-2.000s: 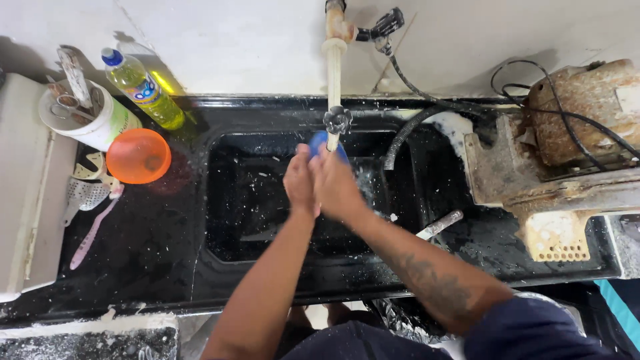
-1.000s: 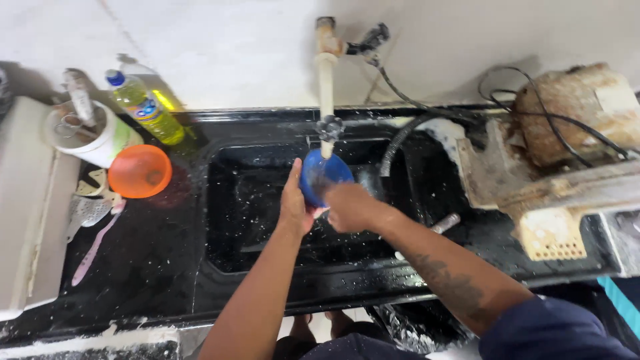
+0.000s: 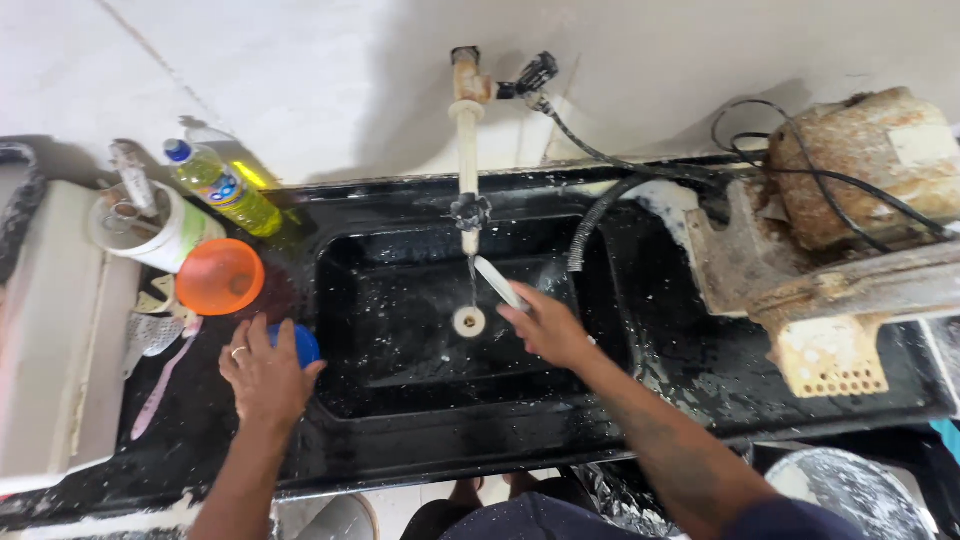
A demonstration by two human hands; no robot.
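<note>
My left hand [image 3: 268, 369] rests over a blue rubber bowl [image 3: 301, 346] on the black counter left of the sink, its fingers curved around the bowl's left side. Just behind that bowl stands an orange bowl [image 3: 220, 277]. Over the sink basin, my right hand [image 3: 548, 327] grips a slim white tool [image 3: 501, 282], its upper end beside a thin stream of water from the faucet [image 3: 469, 225]. Which kind of tool it is, I cannot tell. Below the stream lies the round drain [image 3: 469, 322] of the black sink [image 3: 480, 406].
Left, a white tub [image 3: 159, 238] holds tools beside a bottle of yellow-green liquid [image 3: 230, 193] and a pink toothbrush [image 3: 163, 385]. A ribbed hose [image 3: 592, 222] hangs over the basin's right rim. A crusted machine with a motor [image 3: 861, 171] and cables occupies the right side.
The blue bowl was under the faucet in both hands; now it is on the left counter under my left hand. My right hand has moved right of the stream, holding the white tool.
</note>
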